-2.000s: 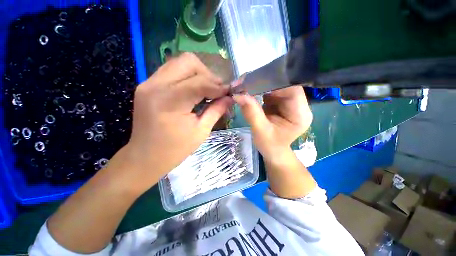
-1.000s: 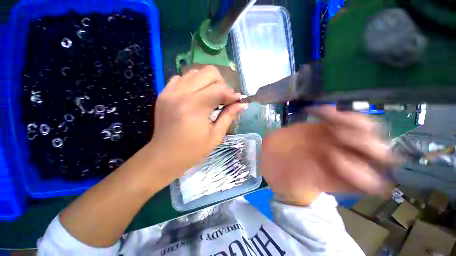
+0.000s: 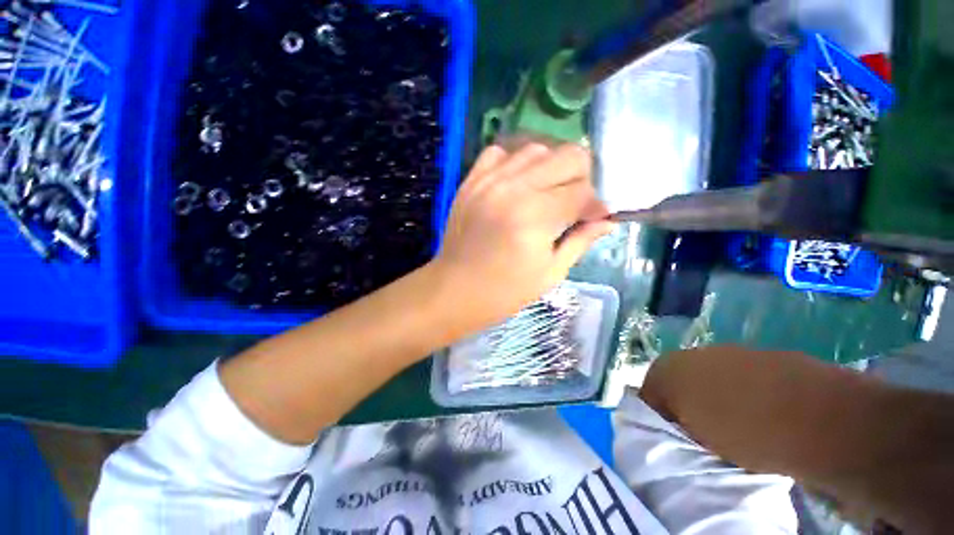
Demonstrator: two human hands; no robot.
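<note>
My left hand (image 3: 526,214) is above the press base with thumb and forefinger together at the tip of the dark grey press arm (image 3: 722,207). Anything small between the fingertips is hidden. My right forearm reaches to the right edge, and the hand itself is out of the picture. A shallow clear box of thin pale pins (image 3: 528,350) lies just below my left hand. Small dark and silver rings (image 3: 240,228) fill the large blue bin (image 3: 453,115) to the left.
The green press (image 3: 566,89) stands behind my left hand, its column leaning right. A pale clear box (image 3: 654,125) lies beside it. A blue bin (image 3: 63,313) of pale rods is at far left. Small blue bins (image 3: 833,280) with metal parts stand at right. Loose pins (image 3: 640,336) lie right of the pin box.
My right hand has left the press tip and swung out past the right edge. My left hand stays at the tip. The view has shifted left, bringing in the far-left bin.
</note>
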